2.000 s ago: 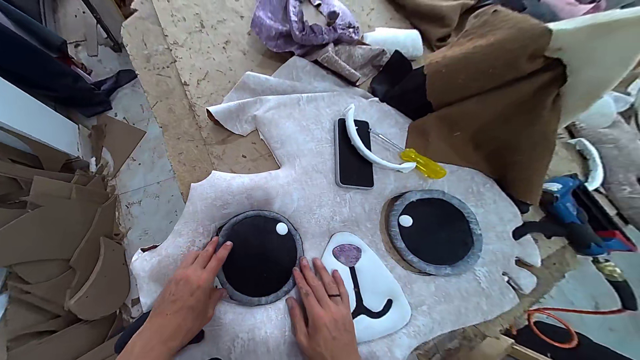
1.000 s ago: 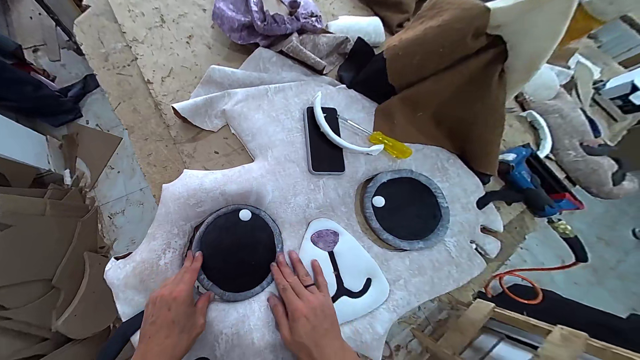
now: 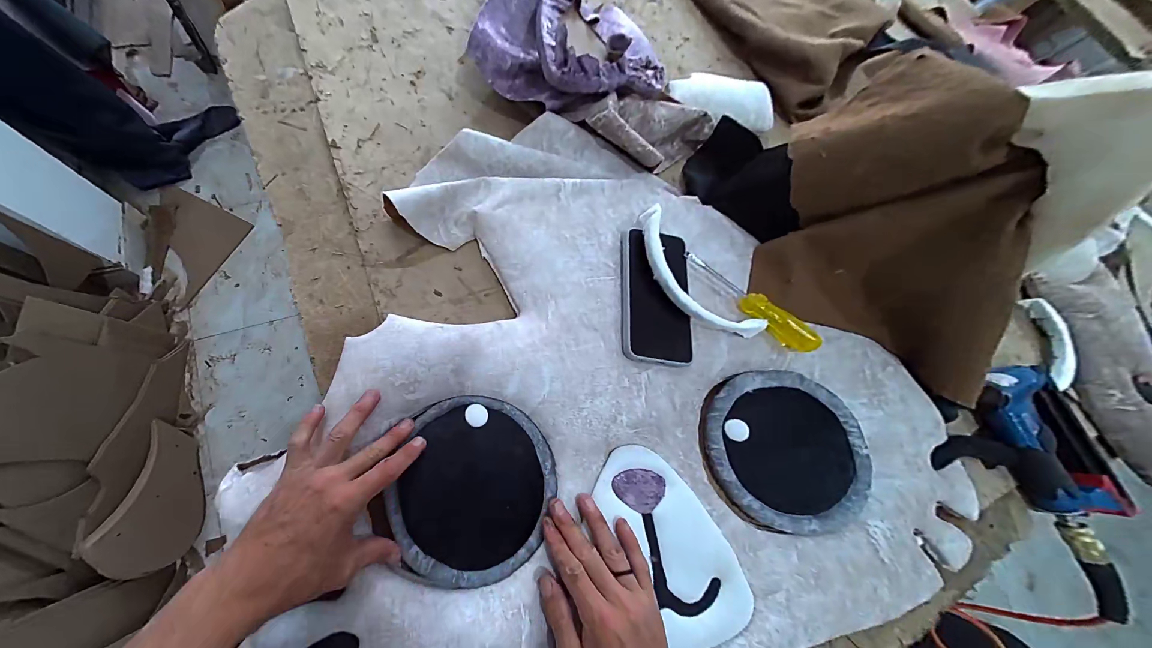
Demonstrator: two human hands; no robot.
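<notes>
A light grey plush fabric face panel lies flat. My left hand rests with spread fingers on the left rim of a round black eye piece with a grey border. At that piece's lower right rim, my right hand lies with its fingers near together, partly over a white muzzle piece with a purple nose and black mouth. A second black eye piece sits to the right. Above are a phone, a curved white strip and a yellow-handled screwdriver.
Brown fabric and purple velvety fabric lie on the wooden board, beside a white roll. A blue pneumatic tool with a hose is at right. Cut cardboard pieces are piled at left.
My left hand's fingers have spread and reach higher over the left eye piece's rim. My right hand stays beside that piece. The view has shifted slightly.
</notes>
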